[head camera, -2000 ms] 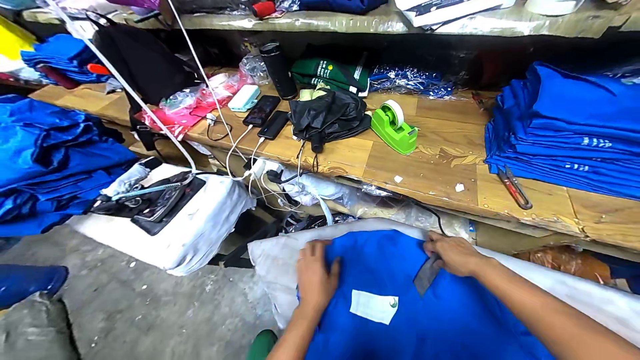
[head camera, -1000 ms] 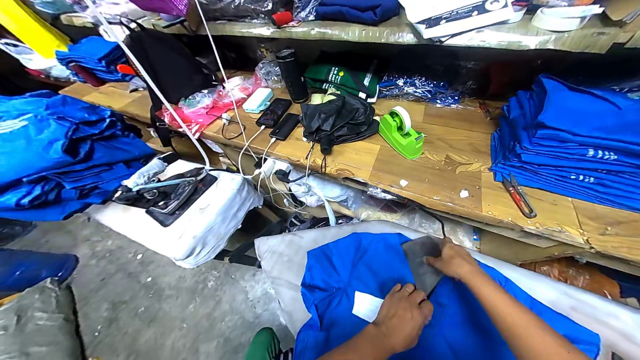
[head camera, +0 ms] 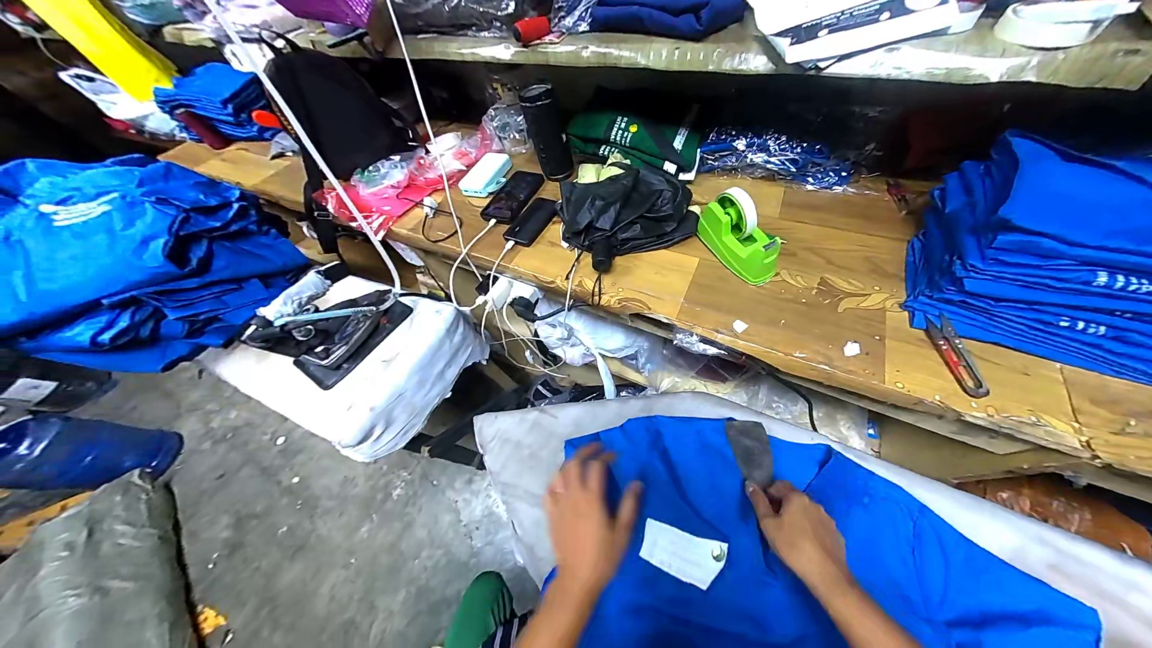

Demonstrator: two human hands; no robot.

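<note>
A blue fabric garment (head camera: 864, 522) lies spread on a white cloth-covered board (head camera: 522, 450). My left hand (head camera: 589, 513) rests on its left part with the fingers apart, holding nothing. Between the thumb and fingers of my right hand (head camera: 796, 526) is the lower end of a dark grey strip (head camera: 750, 450), which lies over the garment's top edge. A white rectangular patch (head camera: 675, 551) with a small round mark sits on the fabric between my hands.
An electric iron (head camera: 337, 333) stands on a white padded block (head camera: 396, 396) at the left. The wooden bench (head camera: 810, 315) bears a green tape dispenser (head camera: 742, 238), two phones, thread snips (head camera: 958, 355) and a stack of blue garments (head camera: 1053, 252). More blue garments (head camera: 108, 252) are piled far left.
My left hand has moved left from beside the strip to the garment's left part, its fingers now spread. My right hand now holds the strip at its lower end.
</note>
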